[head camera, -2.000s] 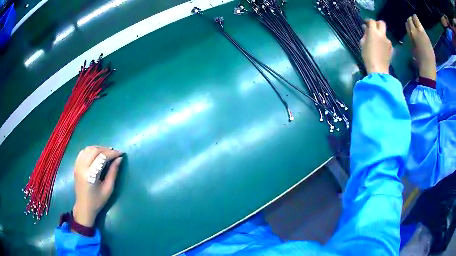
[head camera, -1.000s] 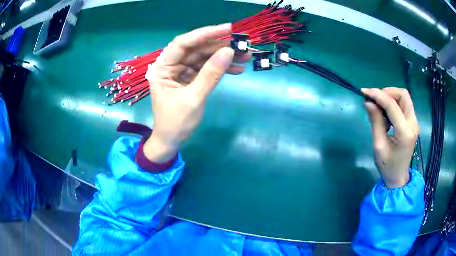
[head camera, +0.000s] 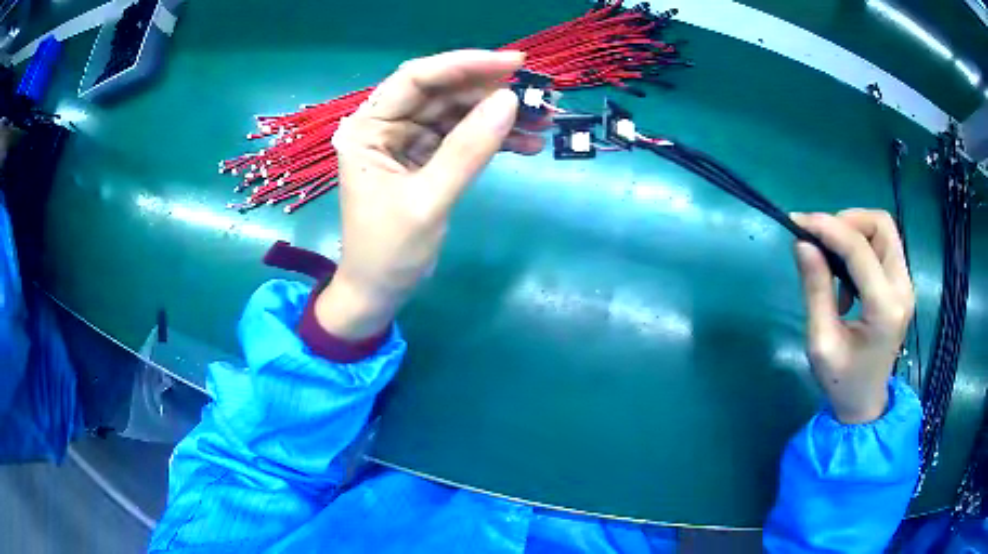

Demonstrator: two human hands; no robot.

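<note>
My left hand (head camera: pixel 406 179) pinches a small black square connector with a whitish centre (head camera: pixel 533 97) between thumb and fingers. Two more such connectors, one lower (head camera: pixel 575 140) and one to the right (head camera: pixel 622 129), hang free just right of it. Black cables (head camera: pixel 720 182) run from the connectors down to my right hand. My right hand (head camera: pixel 856 298) is closed round the black cables at the right. The cables' other ends are hidden in or behind my right hand. A dark red band is round my left wrist, its tab sticking out.
A fanned bundle of red cables (head camera: pixel 309 139) lies behind my left hand on the green bench (head camera: pixel 542 390). A grey tray (head camera: pixel 130 81) with black parts is at the far left. More black cables (head camera: pixel 950 281) lie at the right. Clear plastic (head camera: pixel 148 384) hangs at the front left edge.
Since two seconds ago, the view has turned left and both hands have come together over the black cables. In the last second, both hands have barely moved, the right slightly lower.
</note>
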